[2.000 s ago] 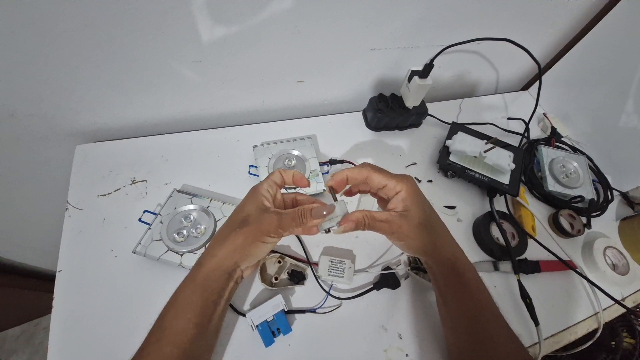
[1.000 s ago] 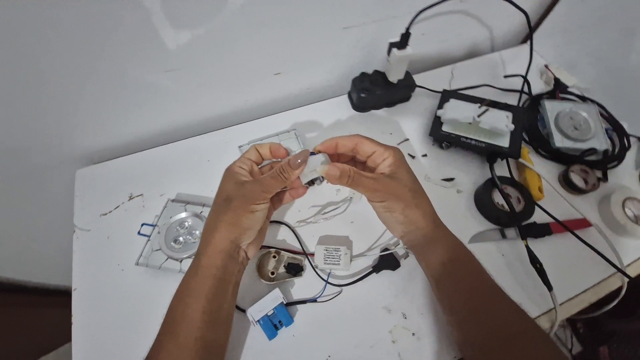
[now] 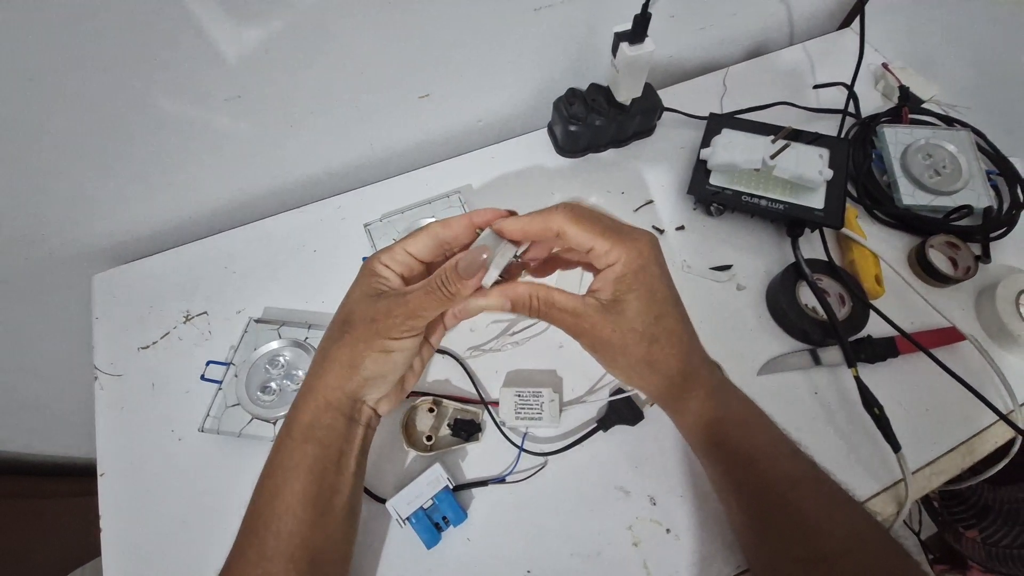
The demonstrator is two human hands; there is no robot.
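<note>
Both hands meet above the middle of the white table. My left hand [image 3: 408, 304] pinches a small white plastic part [image 3: 500, 258] between thumb and fingers. My right hand [image 3: 616, 280] touches the same part from the right with its thumb and index finger; its other fingers curl behind, where a bit of metal shows. Below the hands lie a white LED driver [image 3: 530, 406] with wires, an opened beige plug housing [image 3: 432, 424], a black plug [image 3: 620, 410] and a blue and white electrical module [image 3: 428, 504]. A glass-framed spotlight [image 3: 276, 376] lies beside my left wrist.
Another glass spotlight [image 3: 416, 216] is partly hidden behind my left hand. A black power adapter block [image 3: 604, 120] stands at the back. On the right are a floodlight [image 3: 768, 172], coiled black cable [image 3: 872, 176], black tape [image 3: 816, 302], a knife [image 3: 864, 350] and a yellow-handled tool [image 3: 862, 260].
The white part is tilted differently between my fingers than one second ago. Both hands stay together around it.
</note>
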